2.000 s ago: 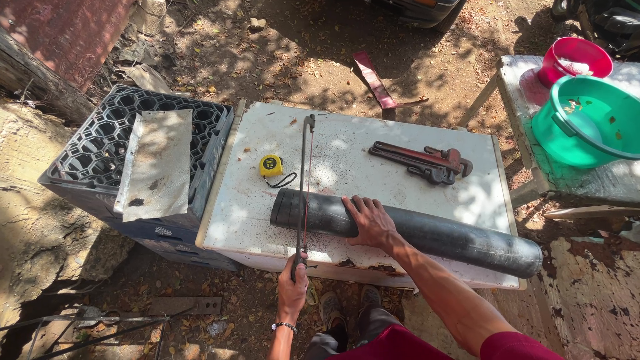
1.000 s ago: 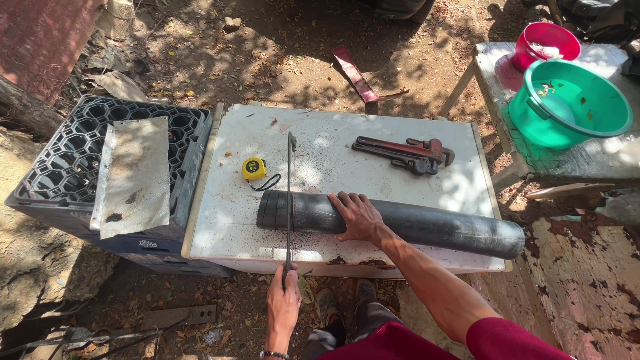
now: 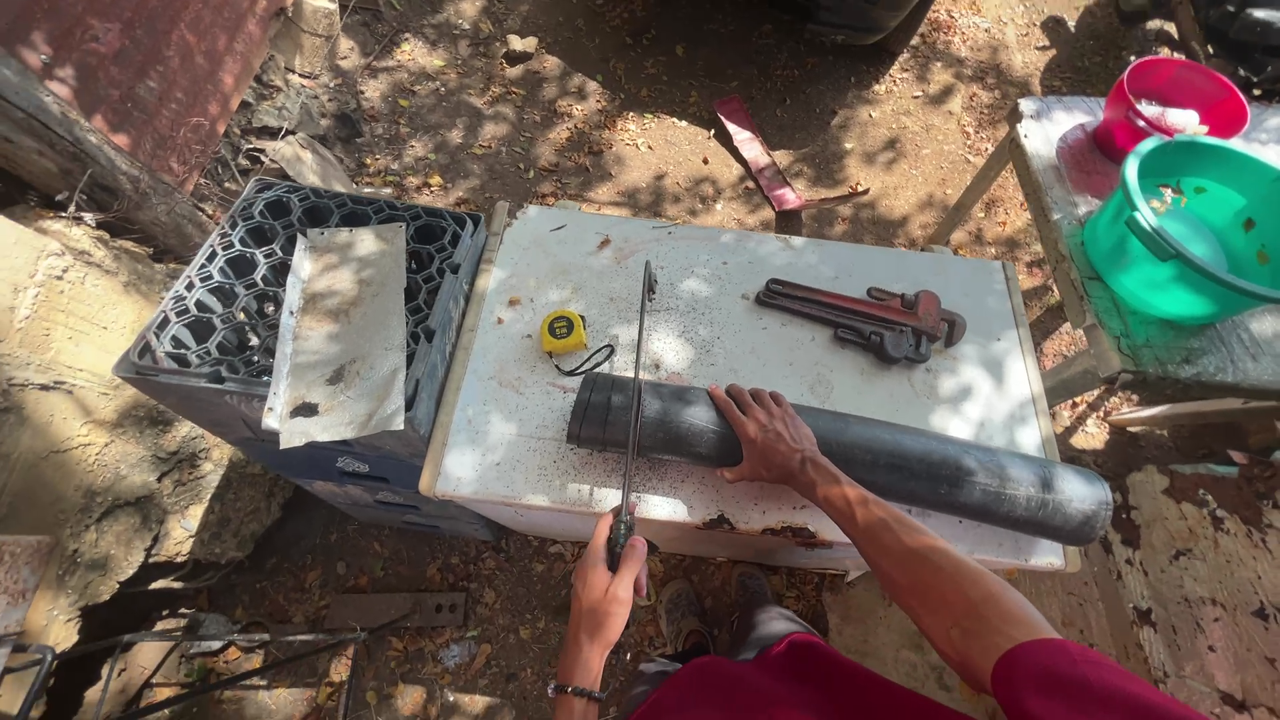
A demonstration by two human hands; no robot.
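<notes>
My left hand [image 3: 608,578] grips the handle of a hacksaw [image 3: 641,350], whose frame lies across a black plastic pipe [image 3: 920,455] near the pipe's left end. My right hand [image 3: 766,436] presses on top of the pipe, to the right of the saw, fingers spread round its upper side. The pipe lies along the near edge of a white tabletop [image 3: 520,260], its right end past the table's corner. Dark shavings are scattered around the saw. A yellow tape measure [image 3: 564,332] with a black strap lies left of the saw; two pipe wrenches [image 3: 860,318] lie beyond the pipe.
Stacked dark plastic crates [image 3: 250,400] stand against the table's left side, with a stained pale sheet [image 3: 345,330] on top. At right, a side table [image 3: 1060,220] holds a green basin [image 3: 1190,235] and a pink basin [image 3: 1170,100]. A red strip [image 3: 755,155] lies beyond the table.
Both hands keep their places on the saw and the pipe. The saw shows at slightly different angles between frames. The view has shifted a little.
</notes>
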